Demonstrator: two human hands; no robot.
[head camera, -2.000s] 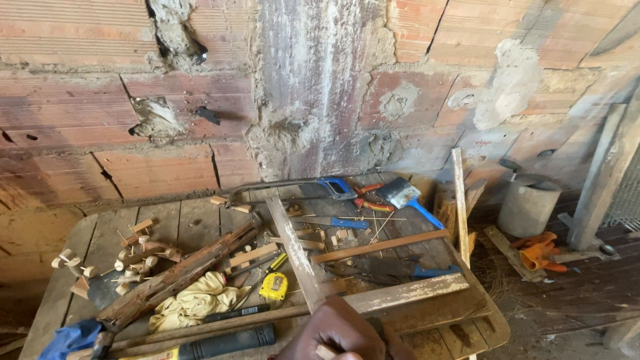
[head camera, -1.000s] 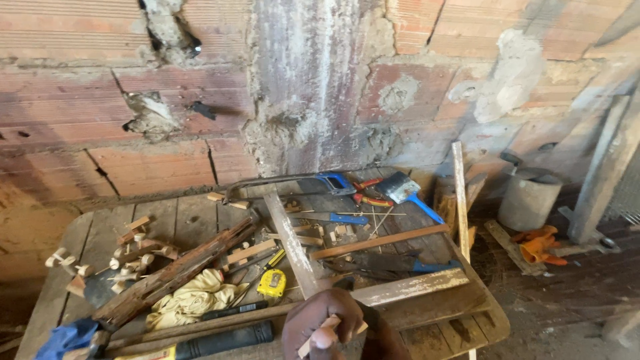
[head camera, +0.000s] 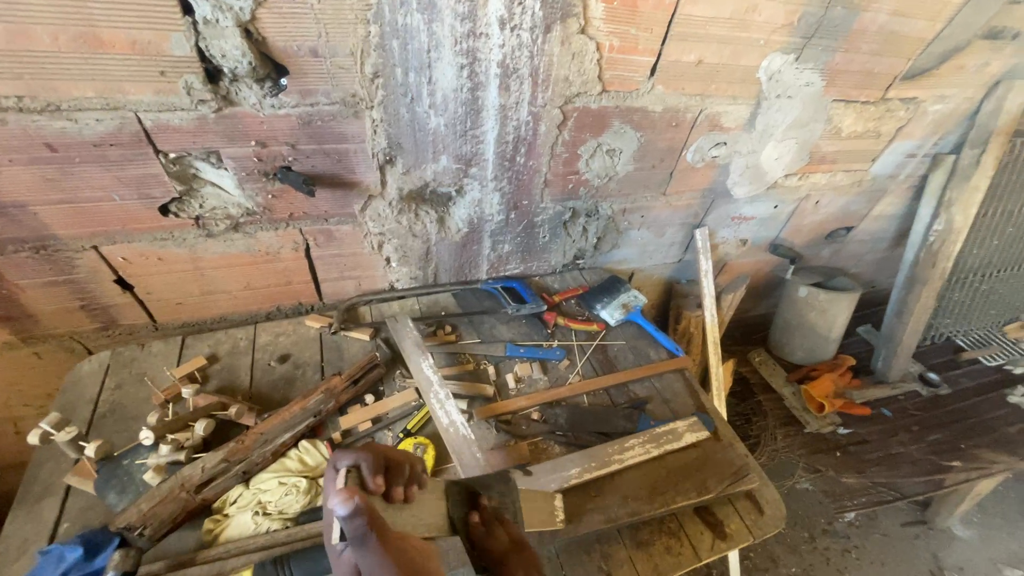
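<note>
My left hand (head camera: 376, 508) is at the bottom centre, its thumb and fingers around a thin, pale piece of wood (head camera: 340, 500). A wooden block (head camera: 420, 508) lies beside its fingers. To the right, my right hand (head camera: 500, 538) grips a dark flat piece (head camera: 472, 498) that crosses the wood; its kind is unclear. Just behind my left hand is a yellow tape measure (head camera: 418, 450), partly hidden. A yellowish cloth (head camera: 272, 492) lies left of that hand. Behind both hands, a white-stained wooden strip (head camera: 436, 392) slants across the workbench (head camera: 288, 352).
Small wooden pieces with round ends (head camera: 180, 424) lie by a rough timber (head camera: 248, 444). Farther back are a hacksaw (head camera: 512, 296), red-yellow pliers (head camera: 572, 320), a paintbrush (head camera: 620, 304) and a blue-handled knife (head camera: 532, 352). Orange gloves (head camera: 828, 388) and a cement cylinder (head camera: 814, 316) stand off right, beyond the bench edge.
My left hand has moved left from the white-stained strip's near end. The dark flat piece and wooden block have come into view between my hands, and my right hand shows more plainly.
</note>
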